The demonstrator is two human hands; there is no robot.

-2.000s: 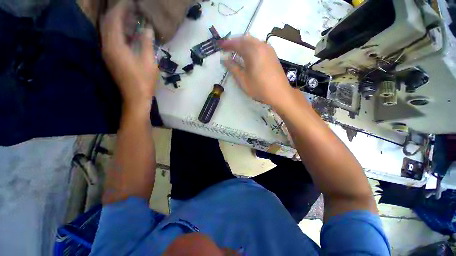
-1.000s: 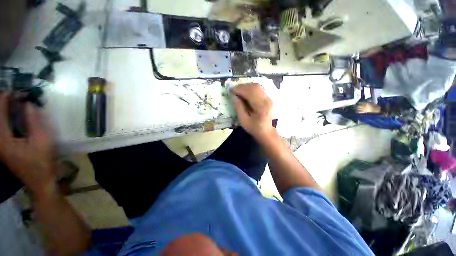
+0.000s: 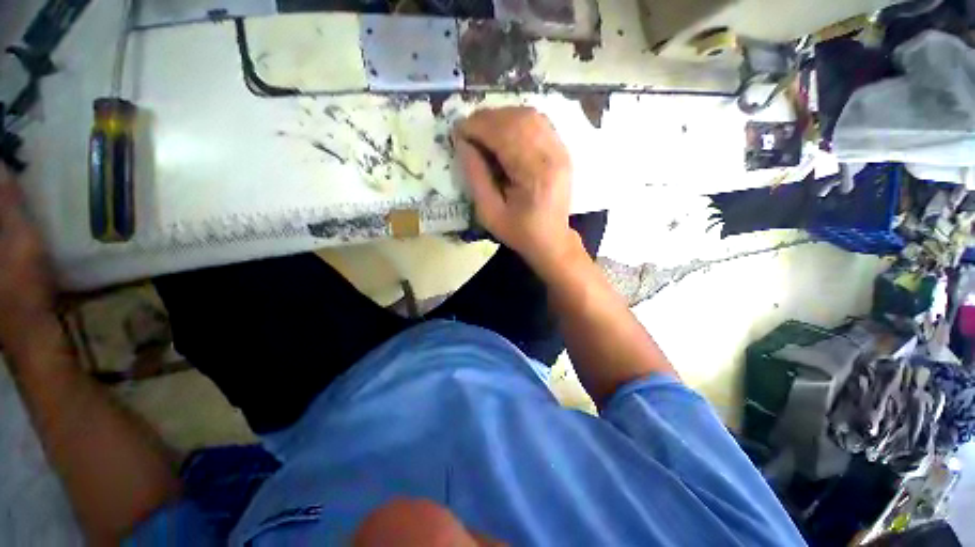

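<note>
My right hand [image 3: 522, 176] rests on the worn white table [image 3: 241, 176] near its front edge, fingers curled; whether it holds anything is hidden. My left hand [image 3: 19, 256] is at the left rim of the picture, partly cut off, and its fingers do not show clearly. The screwdriver [image 3: 112, 176] lies on the table between my hands, handle towards me, with its dark and yellow handle showing. Small dark metal parts [image 3: 34, 48] lie at the upper left. The sewing machine bed with a silver plate [image 3: 412, 52] is beyond my right hand.
Part of the cream machine head [image 3: 738, 24] hangs at the upper right. The table's front edge runs above my lap. A blue crate [image 3: 866, 208], pale cloth [image 3: 909, 107] and a bundle of grey fabric [image 3: 893, 406] are at the right.
The view has swung right and down, so the hooks are mostly out at the top. My right hand has left the dark parts for the table's front area. My left hand is nearer the left rim.
</note>
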